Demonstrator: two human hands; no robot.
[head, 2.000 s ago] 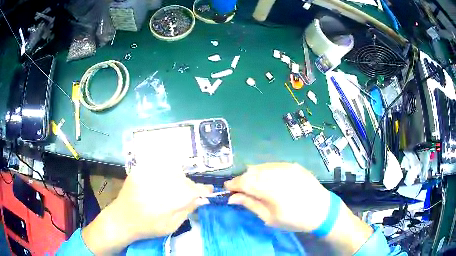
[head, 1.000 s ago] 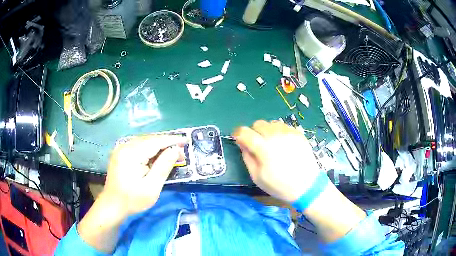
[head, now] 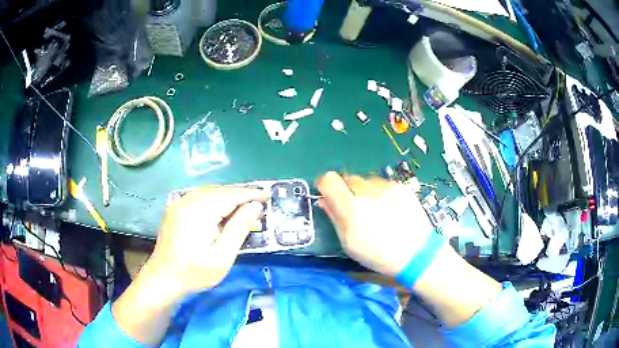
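Observation:
A phone housing (head: 293,216) with a pale rounded frame and a dark camera area at its right end lies at the mat's near edge. My left hand (head: 210,234) lies over its left part, fingers bent and fingertips beside the camera area; it hides much of the inside. My right hand (head: 373,221) is at the housing's right end and holds a thin metal tool (head: 313,197), its tip at the camera area's upper right corner. Whether the tool is tweezers or a screwdriver cannot be told.
Small phone parts (head: 438,211) lie right of my right hand. White scraps (head: 279,130), a clear plastic bag (head: 205,146) and a cream tape ring (head: 140,130) lie beyond. Two round tins (head: 231,44) stand at the far edge. A black fan (head: 508,80) is at right.
Both hands were together in front of the housing, then moved apart onto it. Over the last second the tool's tip has come over the camera area's corner. The whole view has shifted slightly.

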